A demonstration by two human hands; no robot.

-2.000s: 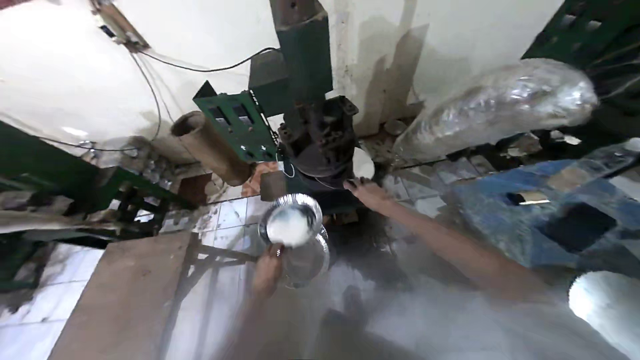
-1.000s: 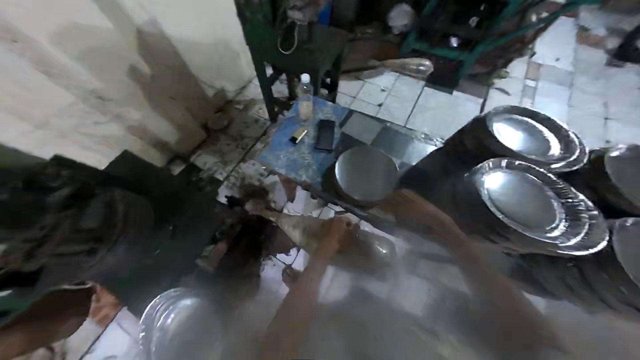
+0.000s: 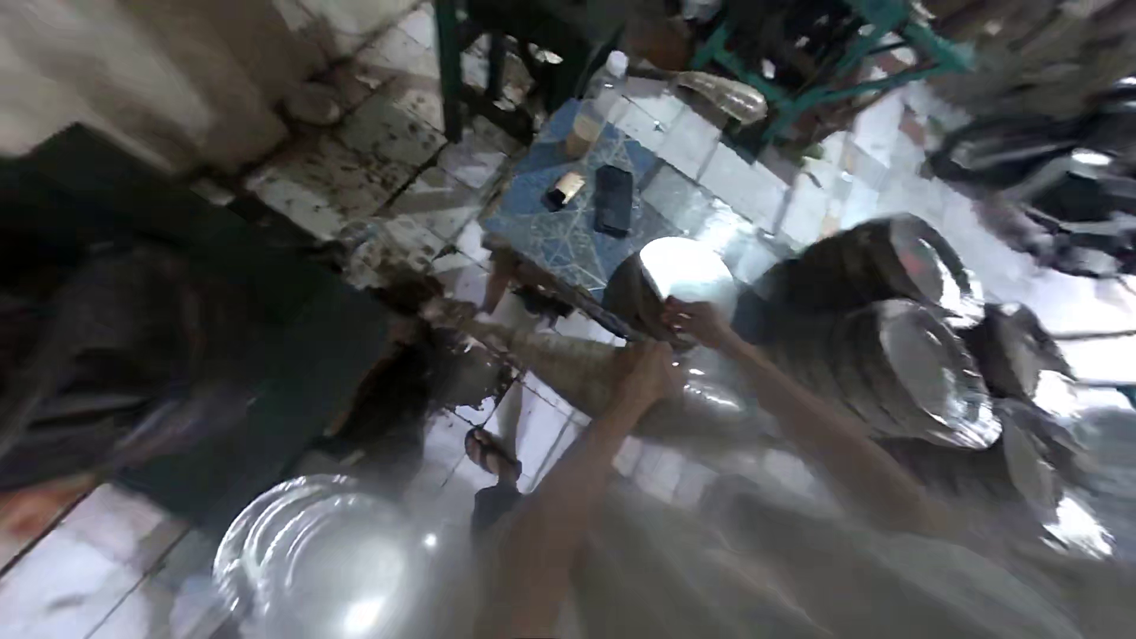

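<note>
A long roll wrapped in clear plastic lies slanting across the middle of the view. My left hand is curled around its right part. Just above and to the right, my right hand touches the near edge of a stack of round metal discs; blur hides whether its fingers grip a disc. The stack stands by the near corner of a blue patterned surface. At the lower left, several shiny metal pans with rippled rims overlap one another, away from both hands.
On the blue surface are a dark phone, a small yellow-and-black item and a plastic bottle. Tall stacks of metal pans stand at right. Dark green machinery fills the left. A person's sandaled foot is below the roll.
The view has swung right, away from the machine. Two seconds ago my left hand held a pale round piece over a pan; now it is on the roll. My right hand has left the machine for the disc stack.
</note>
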